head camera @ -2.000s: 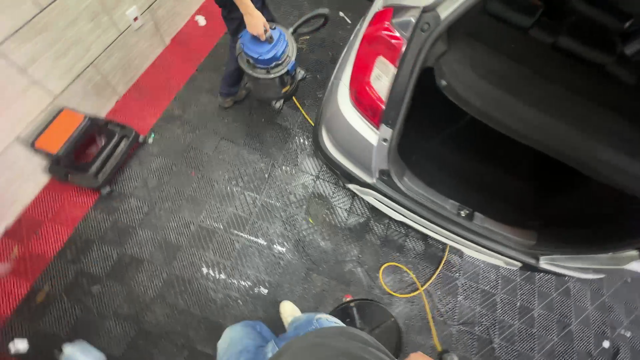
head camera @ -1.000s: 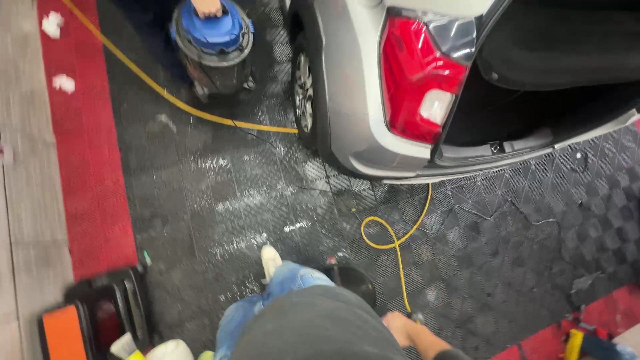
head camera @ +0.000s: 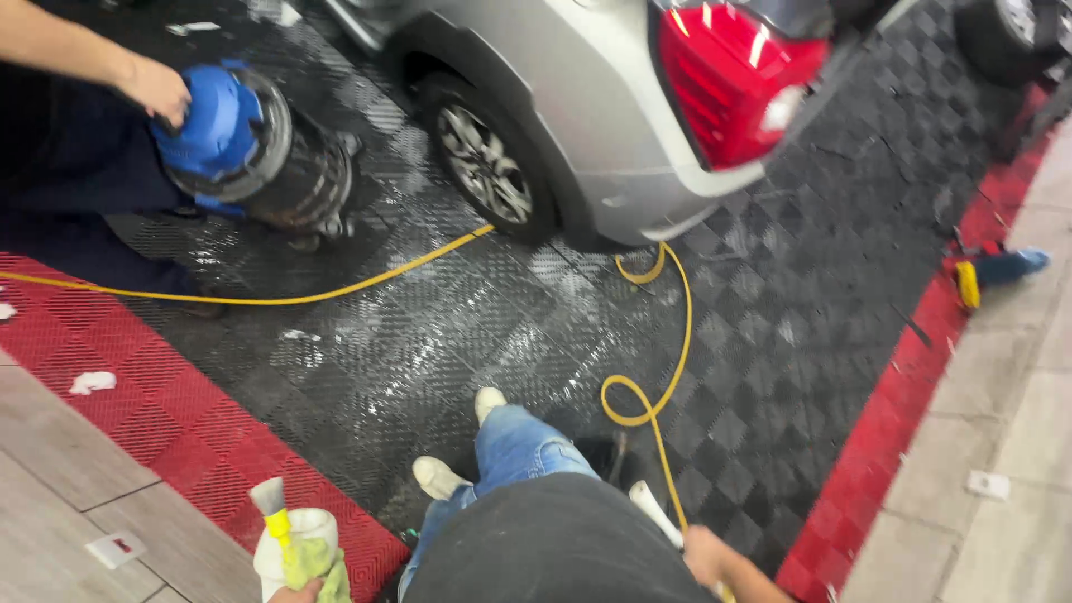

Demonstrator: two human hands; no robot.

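At the bottom left, my left hand grips a white container together with a yellow-green cloth. A detailing brush with a yellow ferrule stands up beside the container's rim. My right hand, at the lower right, is closed around something by the yellow hose; a white tube-like piece reaches up and left from it. Whether the hose and the white piece are one tool cannot be told. The hose loops on the floor and runs under the rear bumper of a silver car.
Another person's hand holds a blue-topped wet/dry vacuum at the upper left. The hose crosses the floor near the car's rear wheel. A blue and yellow item lies on the red floor edge at right.
The view has swung a lot. The container, brush and cloth now show fully at the lower left. The white piece beside my right hand has come into sight.
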